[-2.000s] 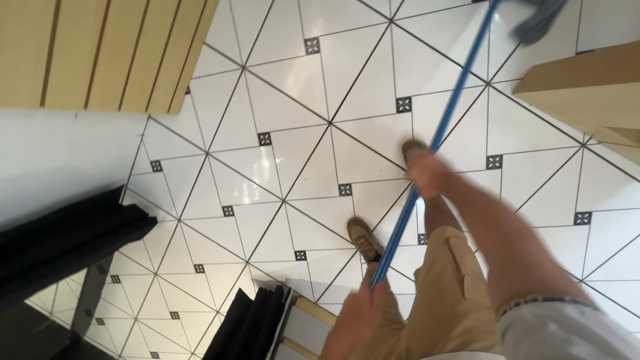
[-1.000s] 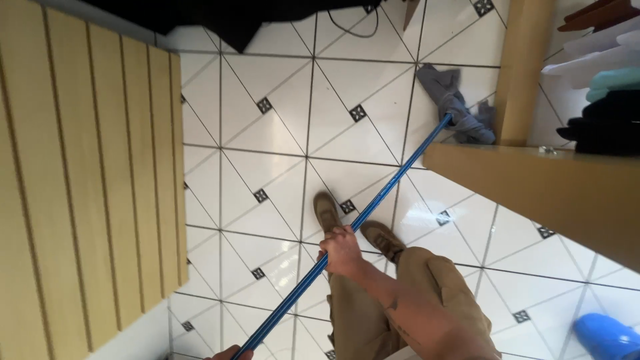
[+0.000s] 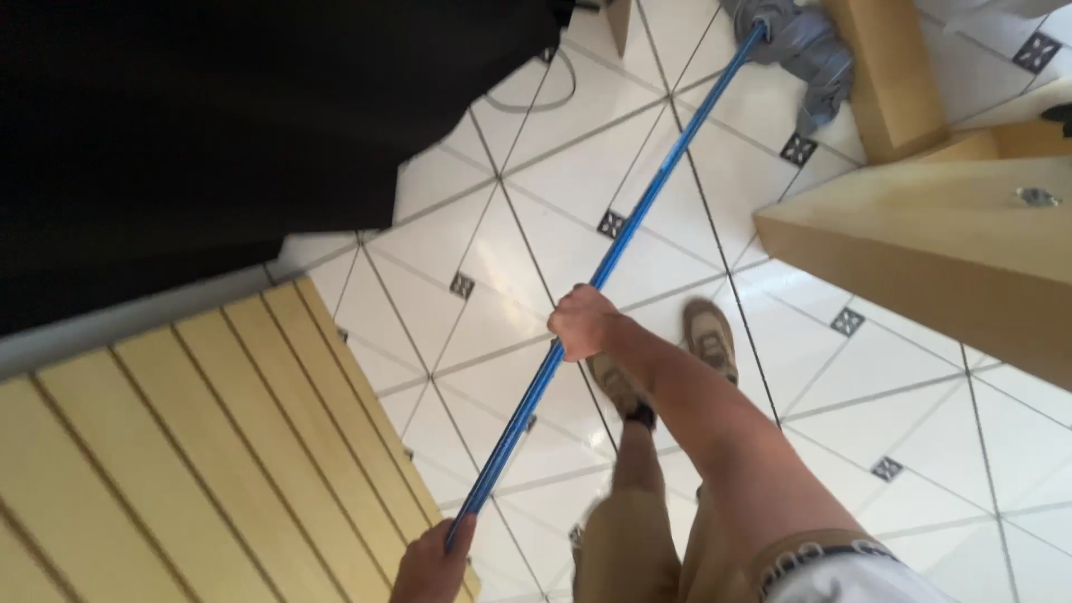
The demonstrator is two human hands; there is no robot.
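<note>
My right hand (image 3: 584, 322) is closed around the middle of a long blue pole (image 3: 653, 188). Lower left, my left hand (image 3: 434, 559) grips the pole's near end. At the far end of the pole a grey cloth (image 3: 808, 59) is bunched on the white tiled floor (image 3: 544, 226), beside a light wooden post. My two brown shoes (image 3: 710, 335) stand on the tiles, just right of my right hand.
A slatted wooden panel (image 3: 209, 452) rises at the lower left. Black fabric (image 3: 193, 126) hangs across the upper left, with a thin cable (image 3: 536, 109) on the floor near its edge. A wooden furniture edge (image 3: 913, 268) juts in from the right, below the wooden post (image 3: 892, 75).
The view has shifted and turned. Both hands still hold the blue pole. The cloth end, beside the wooden post one second ago, remains near it.
</note>
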